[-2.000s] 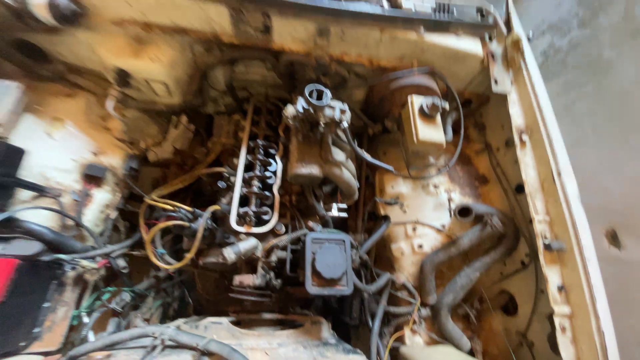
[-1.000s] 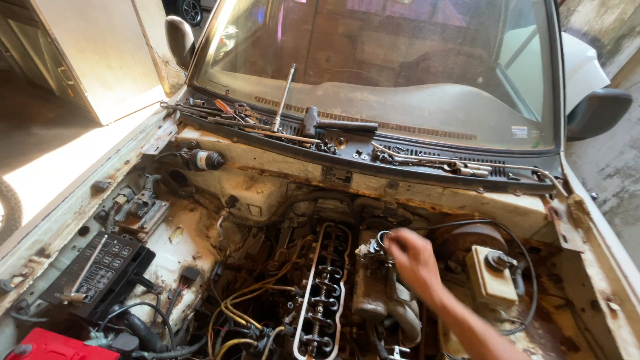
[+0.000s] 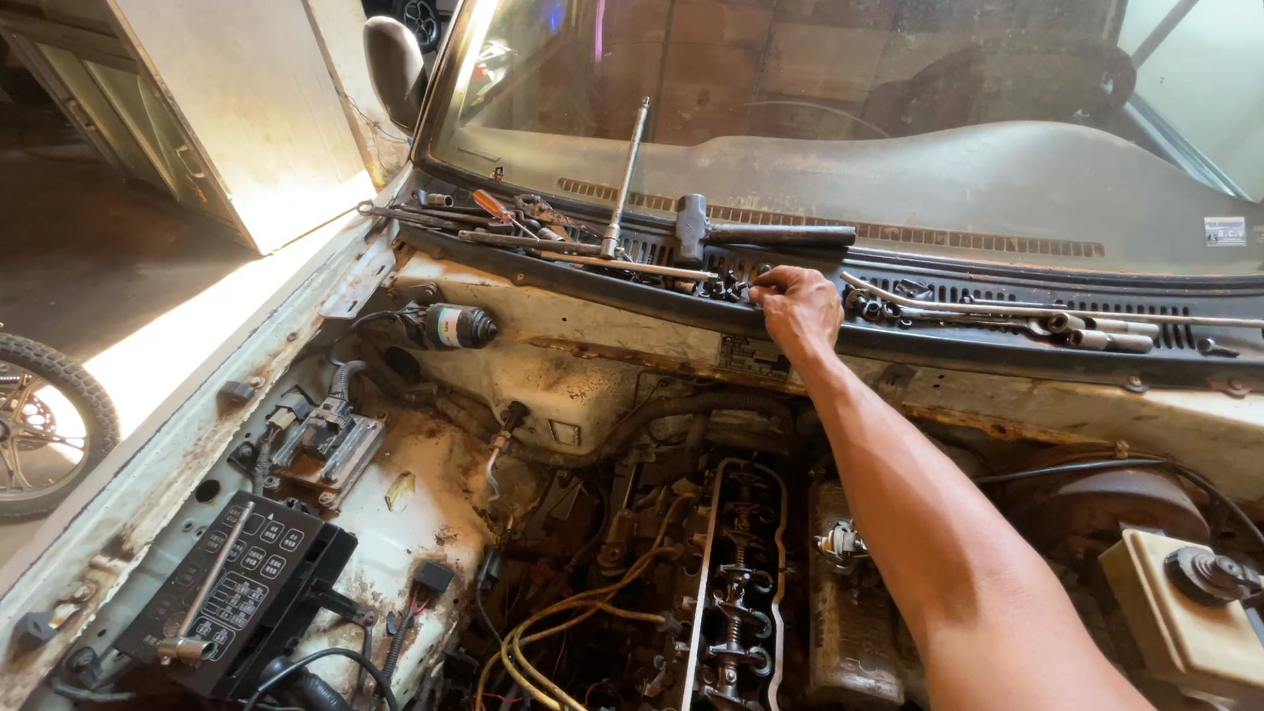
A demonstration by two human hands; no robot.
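Note:
My right hand (image 3: pixel 802 304) reaches over the engine bay to the black cowl panel (image 3: pixel 612 286) below the windshield. Its fingertips are at the right end of a pile of small dark metal parts (image 3: pixel 729 284); whether they grip one cannot be told. Just behind the hand lies a hammer (image 3: pixel 693 229) with a dark handle. To the left are a long socket wrench (image 3: pixel 626 183), an orange-handled screwdriver (image 3: pixel 491 205) and several wrenches. Sockets and extension bars (image 3: pixel 1111 333) lie to the right. The open cylinder head with its exposed rocker arms (image 3: pixel 739 592) is below the forearm. My left hand is out of view.
A black fuse box (image 3: pixel 247 583) at lower left bears a ratchet-like tool (image 3: pixel 209 583). Yellowish cables (image 3: pixel 583 607) run beside the cylinder head. A brake fluid reservoir (image 3: pixel 1175 612) stands at lower right. The windshield (image 3: pixel 839 109) rises behind the cowl, and a motorcycle wheel (image 3: pixel 49 425) is at far left.
Two seconds ago no hand was in view. One second ago my right hand was over the engine beside the cylinder head; now it is at the cowl. The view has swung up from the engine.

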